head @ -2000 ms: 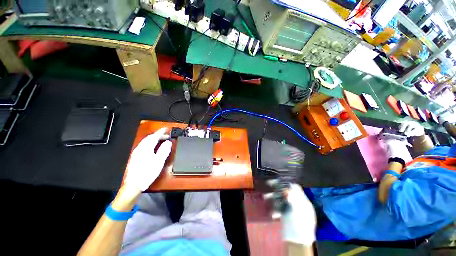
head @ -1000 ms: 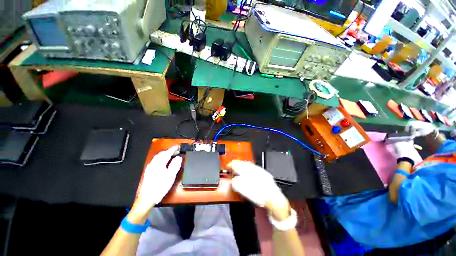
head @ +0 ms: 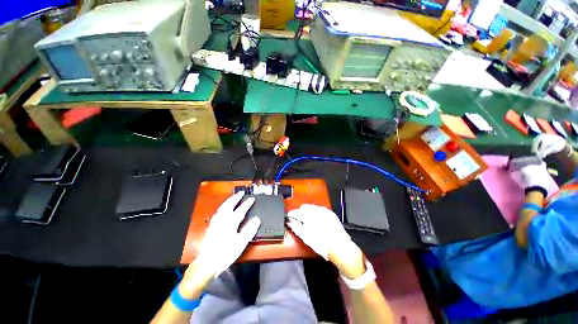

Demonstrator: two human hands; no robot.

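Observation:
A flat dark set-top box (head: pixel 273 217) sits on the orange-brown fixture board (head: pixel 196 235), its far edge against the black connector block (head: pixel 286 190). My left hand (head: pixel 225 235), in a white glove, lies over the box's left part, fingers spread on its top and thumb near its front. My right hand (head: pixel 319 232), also gloved, is at the box's right side, its fingertips around a small dark plug (head: pixel 293 219) that is mostly hidden. A blue cable (head: pixel 342 159) runs from the connector block to the orange control box (head: pixel 438 159).
Another set-top box (head: pixel 364 210) and a remote control (head: pixel 421 217) lie right of the board. More boxes (head: pixel 145 193) lie to the left. Tangled leads and AV plugs (head: pixel 281 146) are behind the board. Oscilloscopes (head: pixel 120 54) stand on the rear shelf. A person (head: pixel 516 237) works at the right.
The remote, blurred in my right hand at first, now lies on the bench. My right hand has come to the box's right side. My left hand has moved from beside the box onto it.

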